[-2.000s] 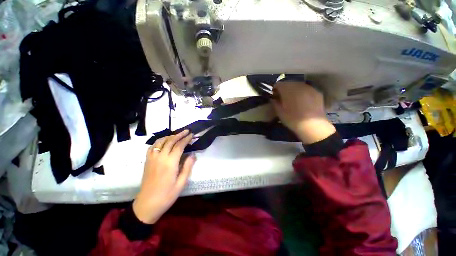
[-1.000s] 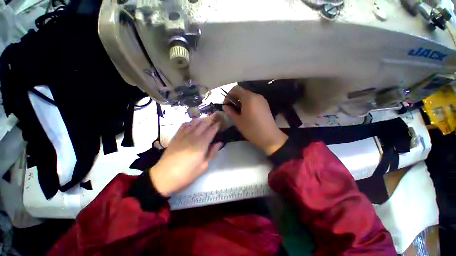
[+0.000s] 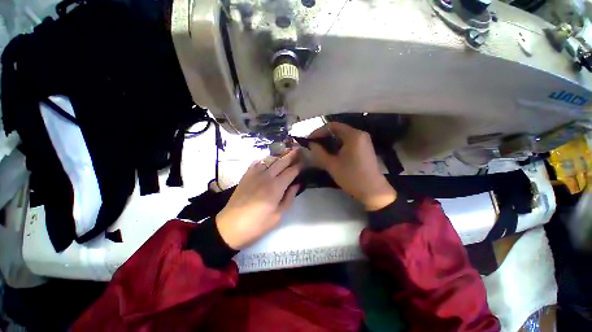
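The cream sewing machine (image 3: 402,71) stands across the view, its presser foot (image 3: 279,139) low over the bed. My left hand (image 3: 263,194) lies on the bed with its fingertips at the foot, on black fabric. My right hand (image 3: 350,162) is just right of the foot and pinches a small dark item (image 3: 328,141), either snips or a black piece; I cannot tell which. A long black fabric strip (image 3: 454,185) runs along the bed under both hands. The fabric right at the needle is mostly hidden by my fingers.
A big black garment pile (image 3: 110,71) with a white piece (image 3: 73,162) lies left of the needle. Thin black cords hang at its edge. A yellow item (image 3: 571,165) and white fabric (image 3: 522,272) are at the right. Ruler marks run along the bed's front edge.
My right hand has come left from under the arm to beside the foot. My left hand has moved up and right to the foot. The camera view has shifted slightly.
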